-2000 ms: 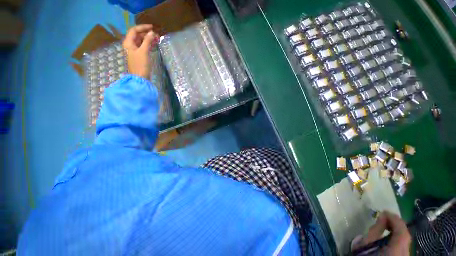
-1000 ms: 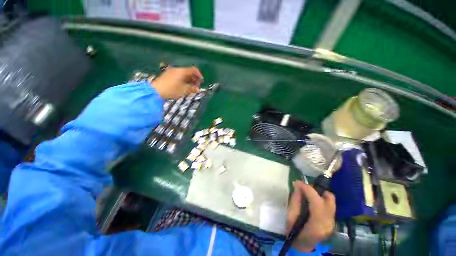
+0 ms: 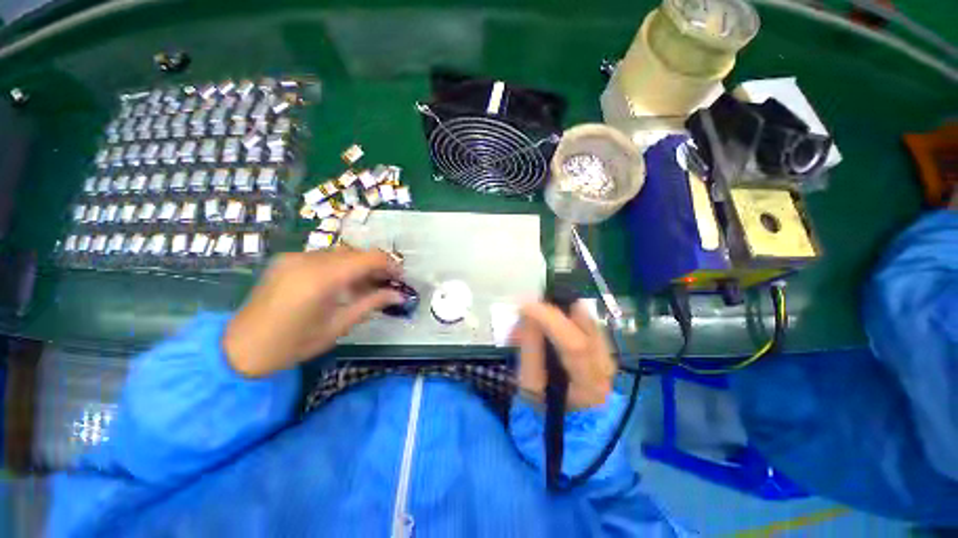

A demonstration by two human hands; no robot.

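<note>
My left hand [image 3: 320,302] is over the left part of the pale work plate [image 3: 473,240], with a small dark round piece [image 3: 400,299], likely a circuit board, between its fingertips. My right hand [image 3: 567,350] is right of the plate, shut on the black handle of the soldering iron [image 3: 557,405]; the iron points toward the bench back. A white round disc [image 3: 452,301] lies on the plate between my hands. Small silver battery cells [image 3: 360,189] lie in a loose pile behind my left hand and at the plate's left edge. Both hands are somewhat blurred.
A blister tray of silver cells [image 3: 179,181] is at left. The fume fan [image 3: 485,152], pot of small bits [image 3: 595,177] and cream container [image 3: 678,68] stand behind the plate. Tweezers [image 3: 596,271], blue soldering station [image 3: 672,215] and sponge stand [image 3: 772,223] are at right. Another person's blue sleeve [image 3: 919,305] is far right.
The view has turned to the bench and levelled. My left hand has moved from the blister tray to the plate and now holds a dark piece. My right hand still holds the iron.
</note>
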